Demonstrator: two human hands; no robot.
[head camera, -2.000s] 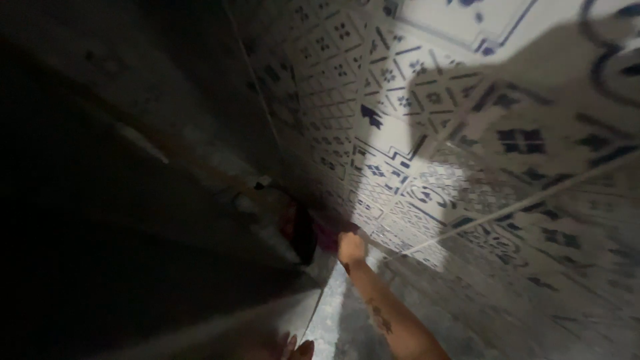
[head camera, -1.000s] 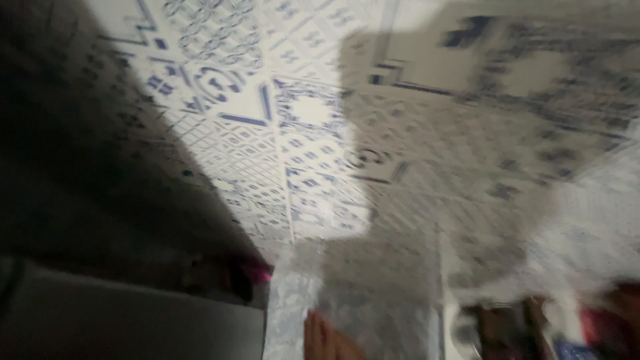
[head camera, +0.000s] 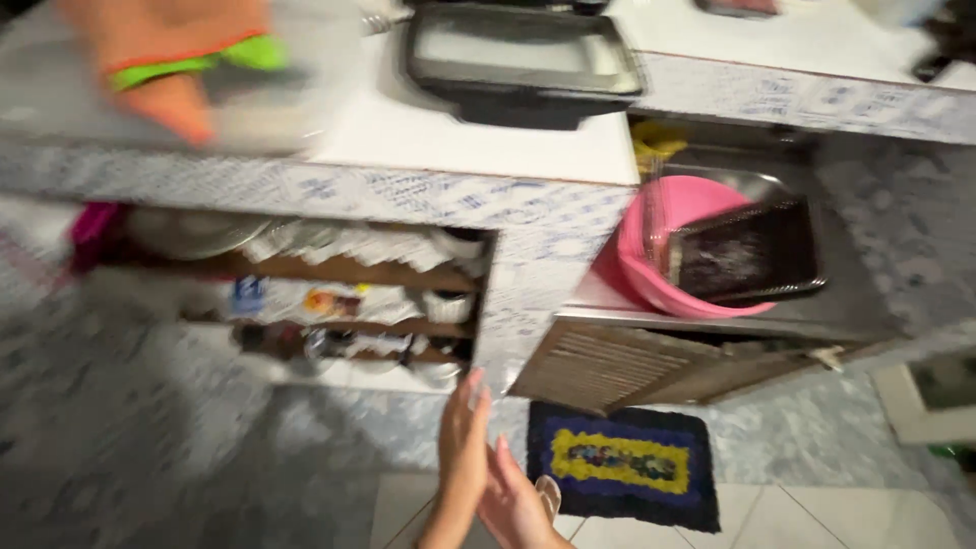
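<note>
My left hand (head camera: 463, 438) and my right hand (head camera: 509, 492) are close together at the bottom centre, palms turned toward each other, with nothing seen in them. The fingers point up toward the tiled pillar (head camera: 526, 290) between the open shelves and the sink cabinet. Whether the palms touch is not clear. A foot in a sandal (head camera: 547, 496) shows just right of my hands, beside a dark rug with a yellow band (head camera: 560, 450).
An electric grill (head camera: 526, 69) stands on the white counter (head camera: 488, 145), an orange and green cloth (head camera: 175, 53) at its left. A pink basin (head camera: 640, 267) with a dark tray (head camera: 747, 252) sits in the sink. Below are slatted cabinet doors (head camera: 602, 366) and loaded shelves (head camera: 366, 267).
The view has swung from a dark, patterned tiled wall to the lit counter and sink. Two seconds ago one hand reached to something purple near the wall; now both hands are together at bottom centre.
</note>
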